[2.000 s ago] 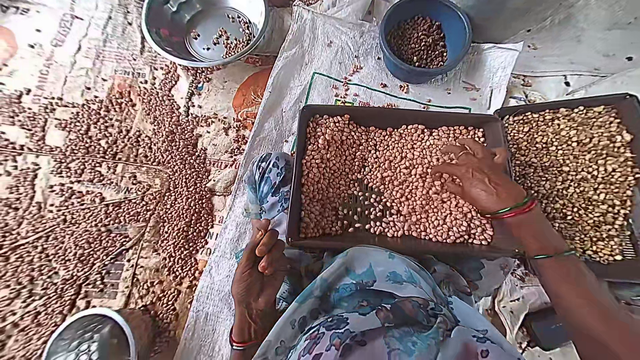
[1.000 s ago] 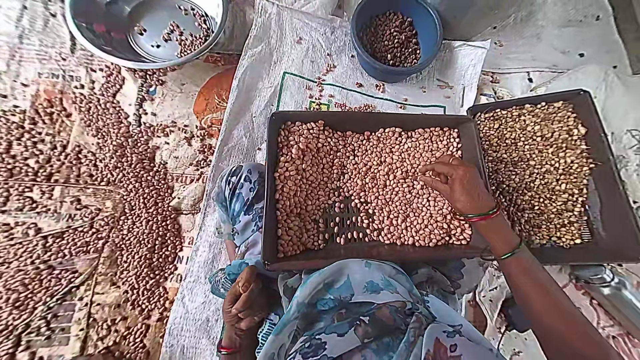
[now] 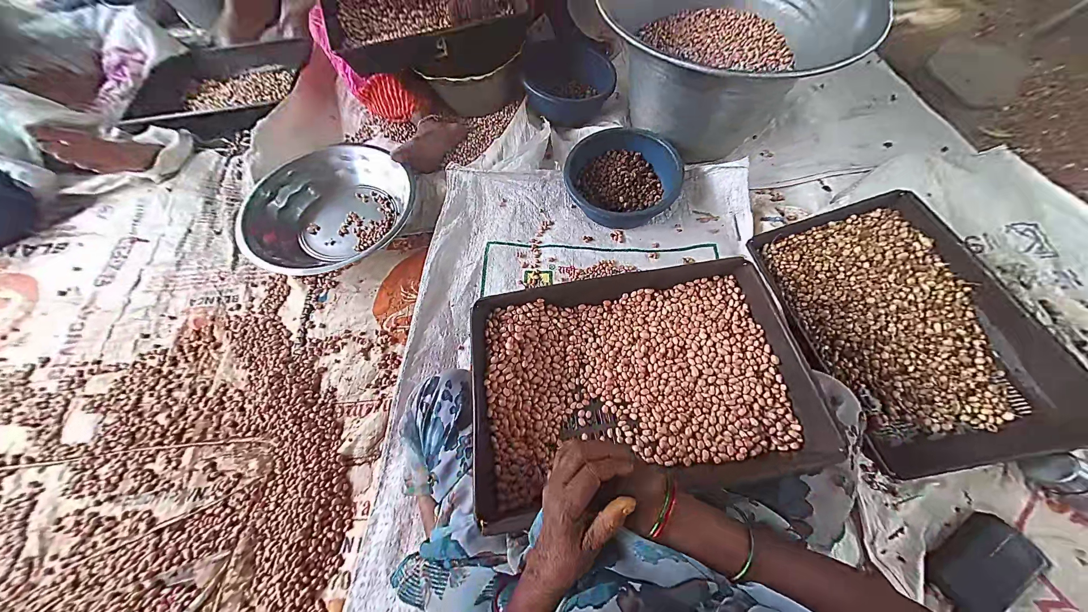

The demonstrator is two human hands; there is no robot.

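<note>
A dark plastic tray of pinkish-brown nuts or seeds rests over my lap, its slotted bottom showing in a gap. My left hand is at the tray's near edge, fingers bent, overlapping my right hand. The right fingers are mostly hidden behind the left, so whether either hand holds anything cannot be told. Right of it, a second dark tray bears paler yellowish-brown pieces. Beyond the first tray, a blue bowl contains darker seeds.
A steel basin with some seeds stands left of the blue bowl; a large metal tub is behind it. Many seeds lie over printed sacks at left. Another person's hand is near the basin. A dark object lies lower right.
My right hand has left the seeds in the tray and come down to its near edge, meeting my left hand, which has moved right. The view now reaches farther forward.
</note>
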